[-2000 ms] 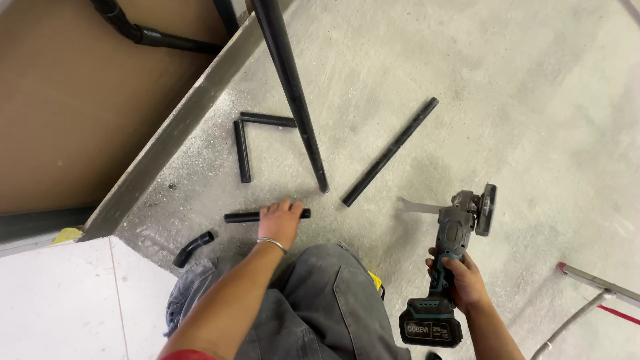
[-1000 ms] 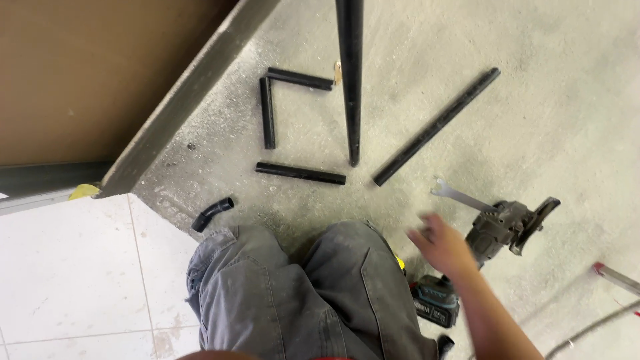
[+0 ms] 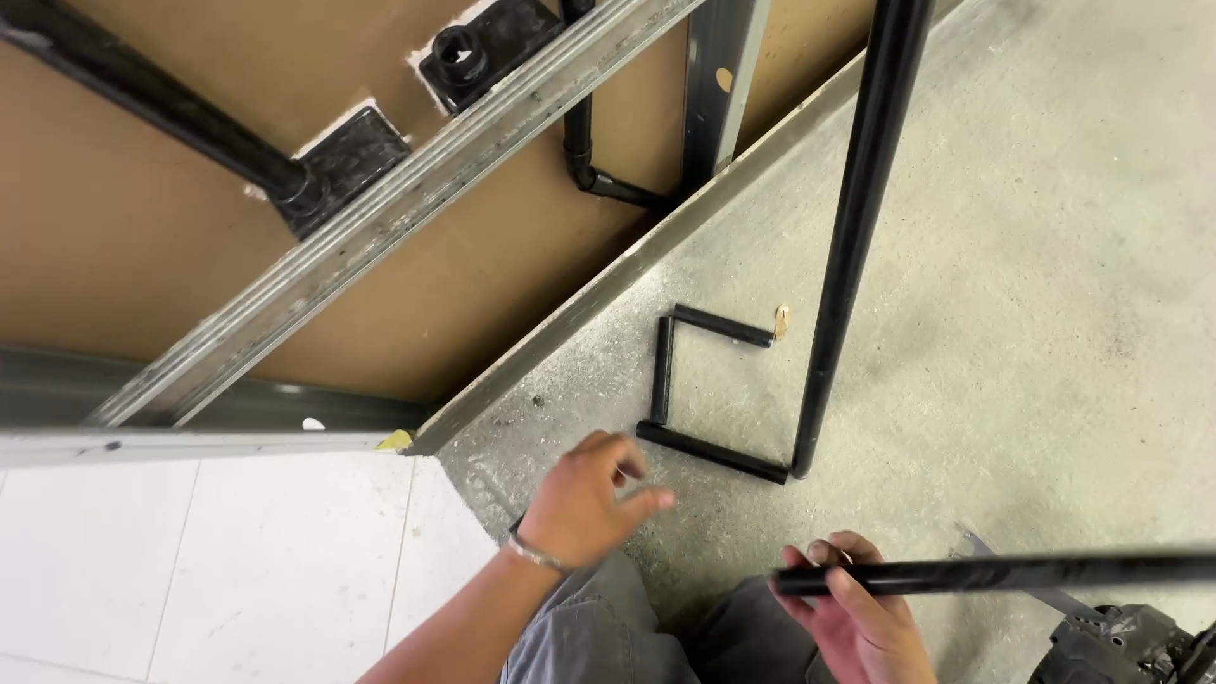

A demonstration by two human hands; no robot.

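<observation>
My right hand [image 3: 855, 603] grips one end of a black plastic pipe [image 3: 1007, 574], which runs off the right edge, slightly blurred. My left hand [image 3: 589, 499] is empty, fingers apart and curled, above the floor to the left of that pipe. Beyond it lie short black pipe pieces: one slanting nearest [image 3: 712, 453], one upright in view [image 3: 662, 370] and one farther off [image 3: 724, 325]. A long black pipe [image 3: 855, 237] stretches from the top edge down to the nearest piece's end. At the lower right lies an angle grinder [image 3: 1121, 646], partly out of view, beside a metal wrench [image 3: 1054, 598].
A metal stud [image 3: 399, 204] crosses the brown wall panel [image 3: 456, 313] at upper left, near black wall fittings [image 3: 351, 166] and pipes. A raised concrete edge [image 3: 570, 304] borders the concrete floor. White tiles [image 3: 285, 541] lie at lower left.
The view has swung toward the wall. My right hand, on the grinder two seconds ago, now holds a pipe. My left hand has let go of the short piece it touched then.
</observation>
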